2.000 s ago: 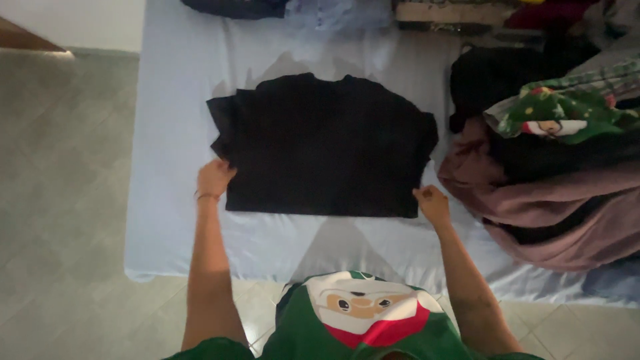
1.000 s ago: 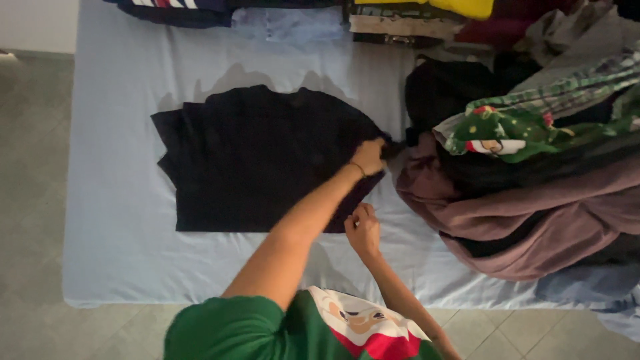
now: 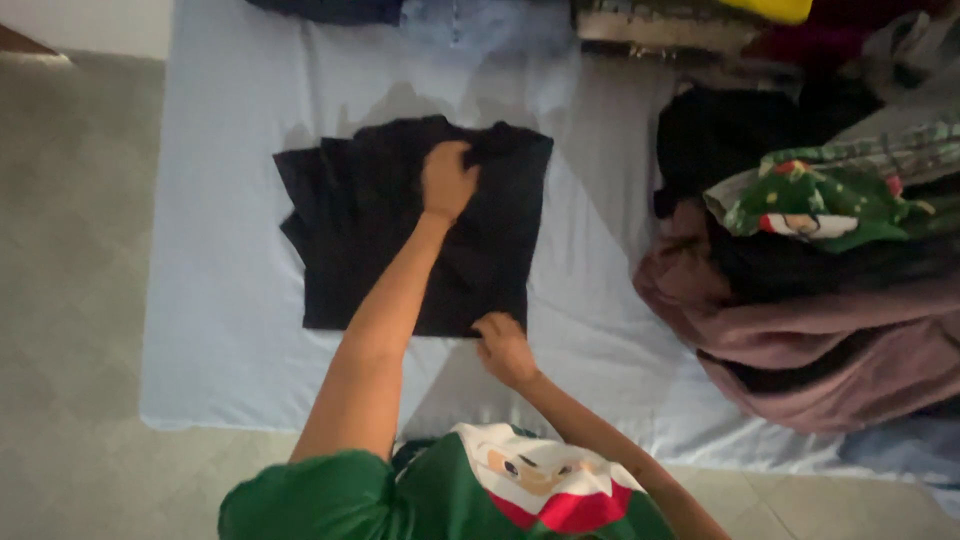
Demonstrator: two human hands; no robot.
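Note:
A black garment (image 3: 375,247), partly folded, lies on the light blue sheet (image 3: 225,315) of a bed. Its right side is a straight folded edge, while layered corners stick out at its left. My left hand (image 3: 448,180) rests on the upper middle of the garment, near its top edge; whether the fingers grip cloth cannot be told. Close to the lower right corner is my right hand (image 3: 506,349), its curled fingers touching the bottom edge; a grip on the cloth is not clear.
To the right lies a heap with a mauve cloth (image 3: 795,360), black clothes (image 3: 720,135) and a green Christmas-print cloth (image 3: 825,202). Folded clothes, among them light blue denim (image 3: 480,22) and a yellow item (image 3: 776,7), line the top. Tiled floor (image 3: 75,300) lies at the left.
The garment's right side has been folded inward, making it narrower. My left hand went from the left lower corner to the right side, then to the upper middle. The view has shifted.

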